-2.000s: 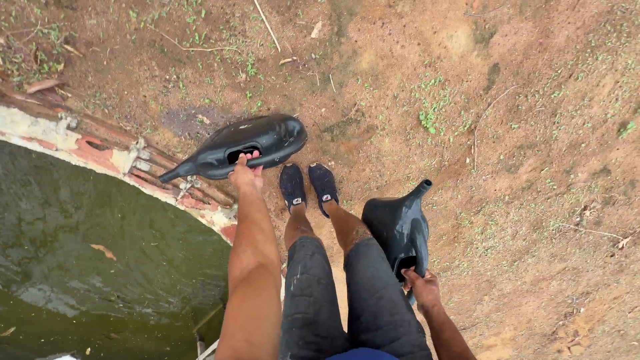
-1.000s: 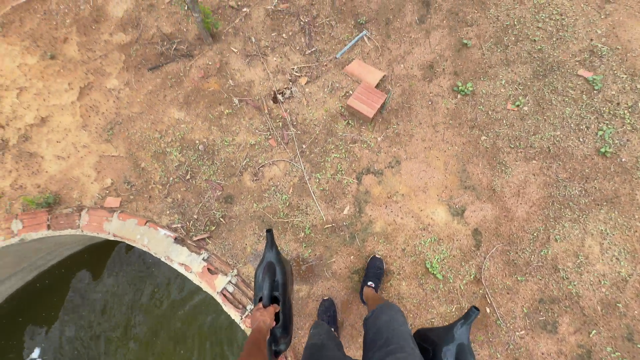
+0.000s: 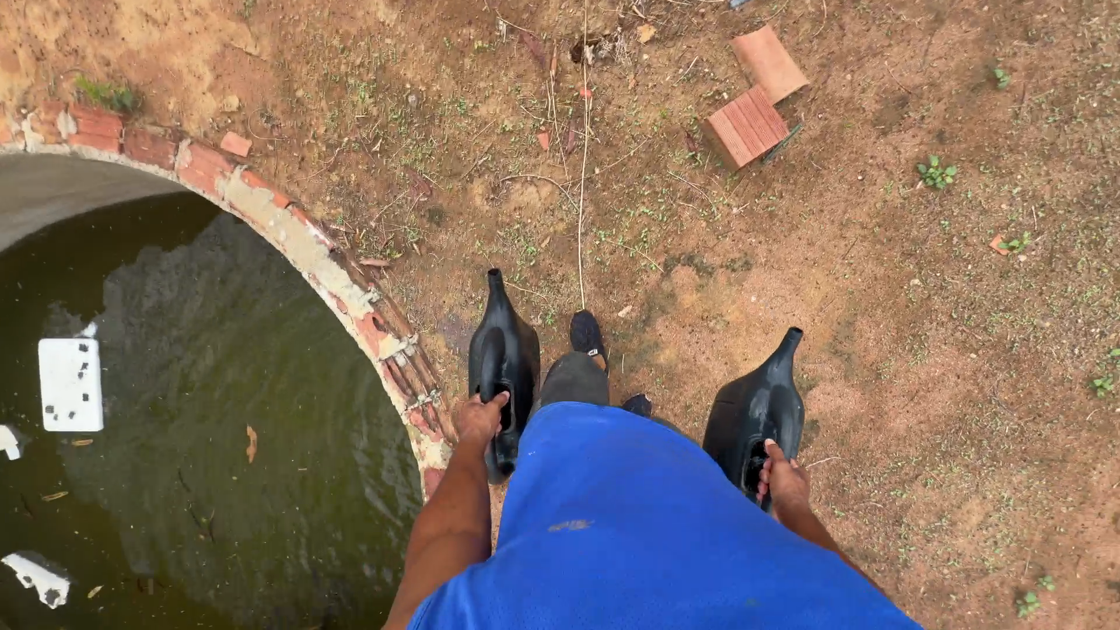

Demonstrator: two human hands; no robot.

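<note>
Two black plastic watering cans with narrow spouts hang at either side of my body, both spouts toward the top of the view. My left hand (image 3: 483,418) grips the handle of the left watering can (image 3: 516,354), which is beside the brick rim of a round water tank. On the other side, my right hand (image 3: 781,479) is closed round the handle of the right watering can (image 3: 754,402). The lower end of that can is partly hidden by my hand and my blue shirt. Whether either can holds water cannot be told.
The round tank's brick and mortar rim (image 3: 306,254) curves along the left, around green water (image 3: 227,376) with a floating white foam slab (image 3: 71,385). Ahead lie a ridged clay block (image 3: 749,128) and a clay piece (image 3: 770,63) on bare soil, near a long thin stem (image 3: 584,184).
My feet have moved over the ground. The left can's spout, which pointed left toward the tank rim two seconds ago, now points up the view. Both cans have stayed in my hands.
</note>
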